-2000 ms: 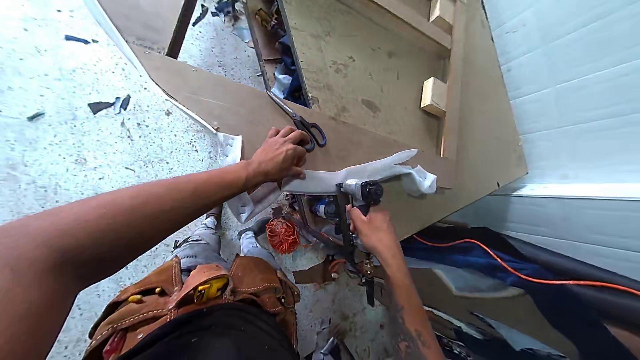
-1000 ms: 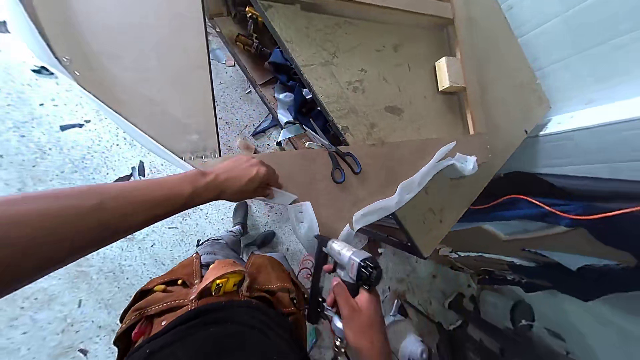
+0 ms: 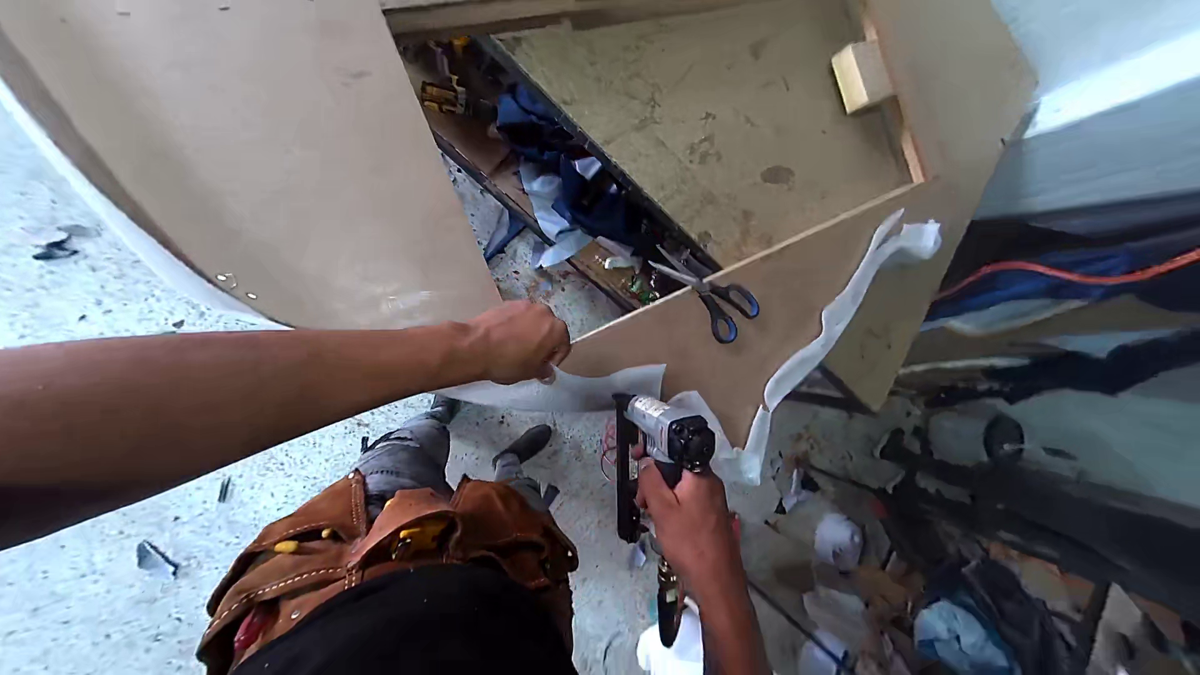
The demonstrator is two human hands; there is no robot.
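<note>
My left hand (image 3: pixel 518 343) is closed on the edge of a white fabric strip (image 3: pixel 600 388) at the rim of a brown wooden panel (image 3: pixel 722 375). In my right hand (image 3: pixel 689 511) is a pneumatic stapler (image 3: pixel 666 431), its nose close to the strip's right end and its black magazine pointing down. Scissors (image 3: pixel 714 298) with black and blue handles lie across the panel's inner edge, slightly spread. Further right, a crumpled white fabric edge (image 3: pixel 825 328) runs along the panel. Whether the stapler touches the panel cannot be told.
A large curved panel (image 3: pixel 253 159) fills the upper left. Behind the near panel, a shelf holds dark blue scraps (image 3: pixel 591 197) and tools. A wood block (image 3: pixel 861 77) sits at the upper right. An orange hose (image 3: pixel 1078 274) runs along the right; debris covers the floor at lower right.
The stapler has come up towards the panel's edge beside the white strip. My left hand, earlier near the scissors, is now left of them at the strip. The view has shifted.
</note>
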